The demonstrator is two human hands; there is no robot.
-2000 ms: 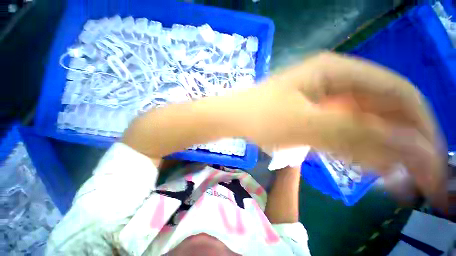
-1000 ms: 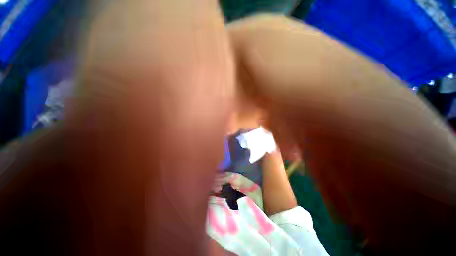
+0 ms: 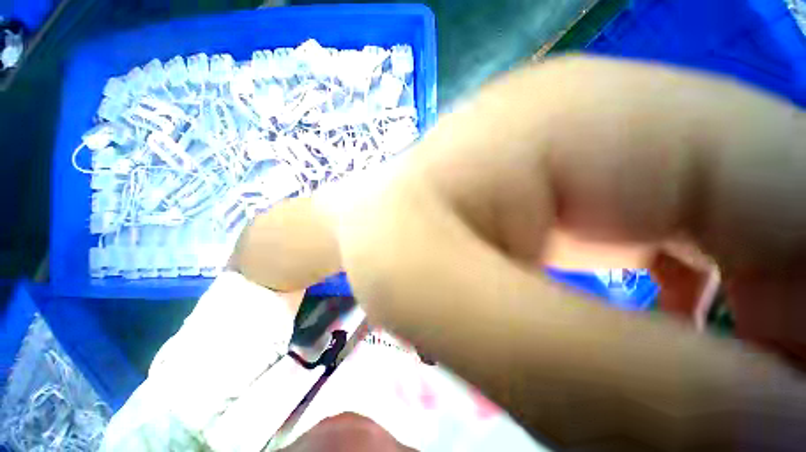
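My left hand [image 3: 574, 168] is very close to the lens, large and blurred. It reaches across from the sleeve [image 3: 186, 353] at lower left, fingers bent towards the right edge. Whether it holds anything cannot be told. My right hand does not show. Beyond the left forearm, a blue crate [image 3: 424, 71] holds white power adapters [image 3: 168, 75], in rows along its edges. Thin white cords [image 3: 168, 141] lie heaped in the middle. The forearm and hand hide the crate's lower right part.
Another blue crate [image 3: 97, 344] with white corded items [image 3: 53, 402] is at lower left. A large blue crate [image 3: 680, 40] is at upper right. Part of a blue crate with white items [image 3: 627, 281] shows beneath the hand. Dark green surface [image 3: 486, 35] lies beyond.
The crate of adapters is visible again after hands covered most of the view. The white cloth and right forearm seen earlier no longer show. My left hand still fills the right side.
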